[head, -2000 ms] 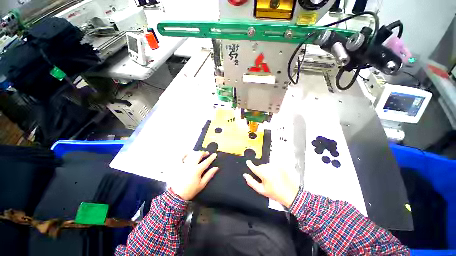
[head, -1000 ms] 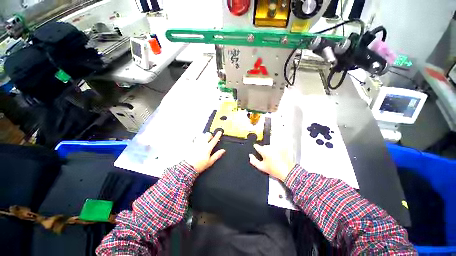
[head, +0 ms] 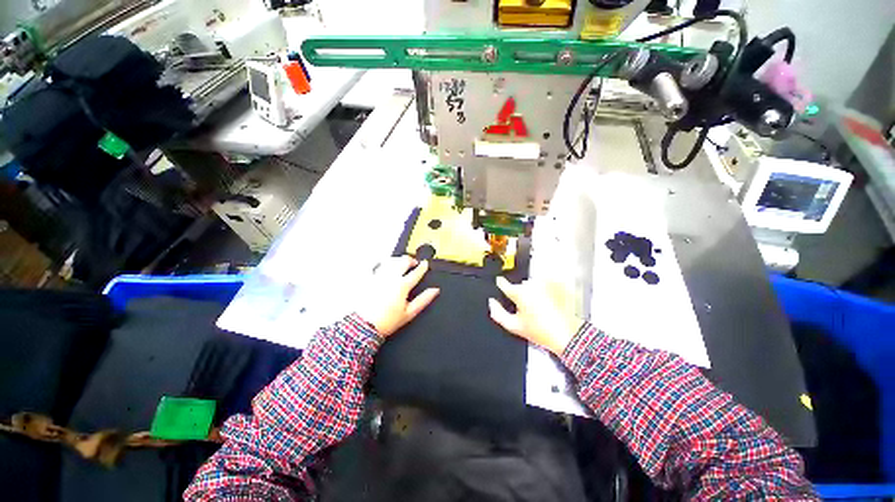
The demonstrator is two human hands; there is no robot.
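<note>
A black fabric panel [head: 447,338] lies on the bed, its far end under the yellow clamp plate [head: 457,233]. The plate sits under the sewing machine head [head: 505,127], with black discs showing at its holes. My left hand [head: 395,297] rests on the panel's left edge, fingers apart, fingertips near the plate's near left corner. My right hand [head: 538,312] rests at the panel's right edge, fingers apart, near the plate's near right corner. Both hands lie flat and grip nothing. The needle area [head: 499,240] is small and blurred.
Black round dots [head: 633,250] lie on the white sheet at right. A control panel [head: 800,194] stands behind them. Blue bins flank the bed, left [head: 177,287] and right [head: 864,328]. Black panel bundles with a green ticket [head: 184,419] are at left. A green bar [head: 442,54] crosses the head.
Over two seconds the yellow plate and panel have moved away from me under the head, and both hands have moved forward with them. Since one second ago the hands look nearly unchanged.
</note>
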